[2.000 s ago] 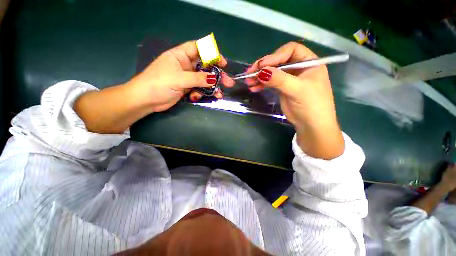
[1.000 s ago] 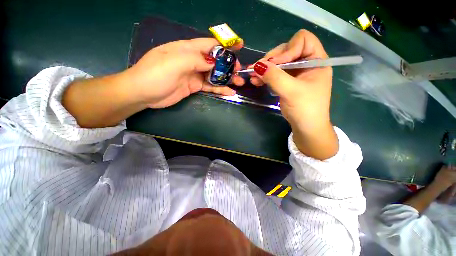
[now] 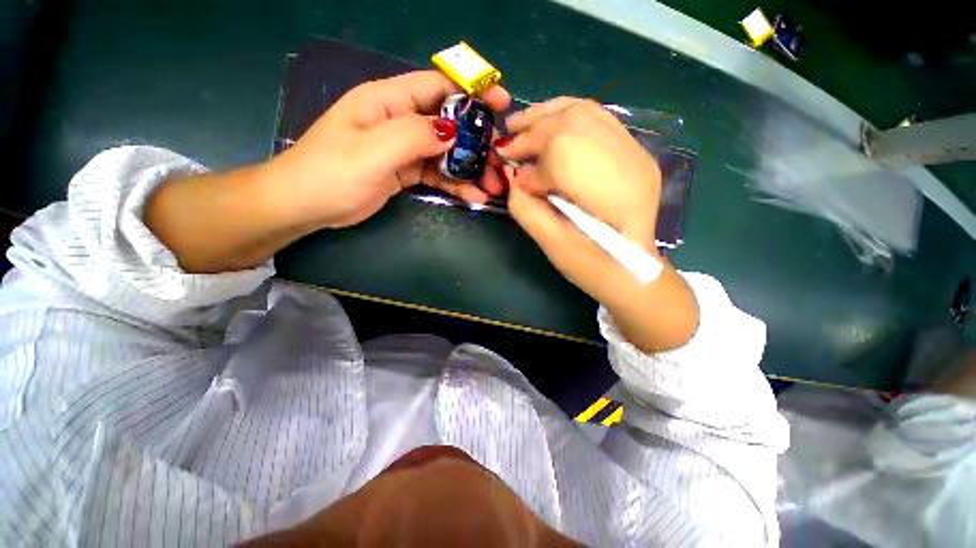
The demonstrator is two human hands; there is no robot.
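Note:
My left hand [image 3: 359, 150] holds a smartwatch housing [image 3: 468, 137] by its edges, with the open side showing dark blue parts and a shiny rim. A yellow-edged battery [image 3: 466, 69] with a white face sticks out above the housing, over my left fingertips. My right hand [image 3: 589, 171] holds silver tweezers [image 3: 610, 238], whose rear end lies back over the wrist. The tweezer tips are near the housing's right side, partly hidden by my fingers. Whether they touch it or hold a piece I cannot tell.
Black sheets [image 3: 321, 88] with glossy edges lie under my hands on the dark green surface. A crumpled clear film [image 3: 845, 203] lies to the right. Beyond the pale rail [image 3: 738, 59] is another watch unit [image 3: 787, 39] with its battery. Another person's blurred sleeve [image 3: 931, 428] is at lower right.
My right hand has turned over, so the tweezers now point back toward my wrist instead of out to the right. The housing has turned from edge-on to face up. The unit beyond the rail has shifted slightly left.

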